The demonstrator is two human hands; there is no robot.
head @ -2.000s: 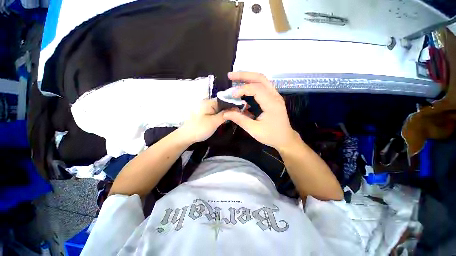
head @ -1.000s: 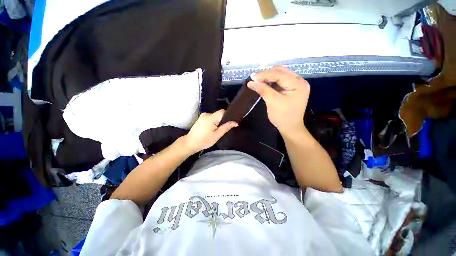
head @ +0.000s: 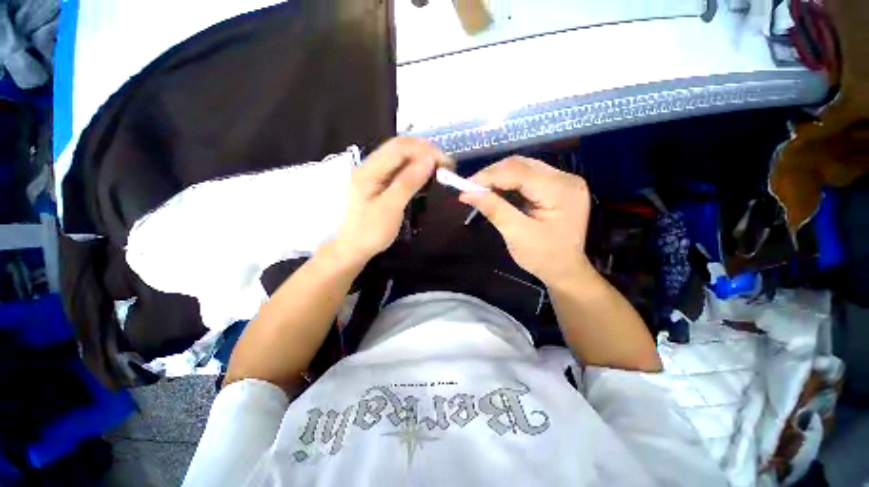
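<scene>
My left hand (head: 386, 195) and my right hand (head: 534, 214) pinch the end of the dark brown waistband strip between them, just in front of the table edge. A pale edge of the strip (head: 461, 182) shows between my fingertips; most of the strip is hidden or merges with the dark cloth below. The dark brown garment panel (head: 257, 90) lies on the left part of the table and hangs over its edge. The white pocket bag (head: 238, 224) hangs from it, left of my left hand.
The white table (head: 553, 48) has a silvery ruler-like front edge. A tan cardboard strip (head: 472, 13) lies at the top. Brown cloth (head: 810, 171) hangs at the right. White cloth (head: 734, 366) and a blue item (head: 738, 283) are at the lower right.
My left hand has moved up to meet my right hand at the strip's end. The strip was stretched out flat between them a second ago; now only a pale edge shows.
</scene>
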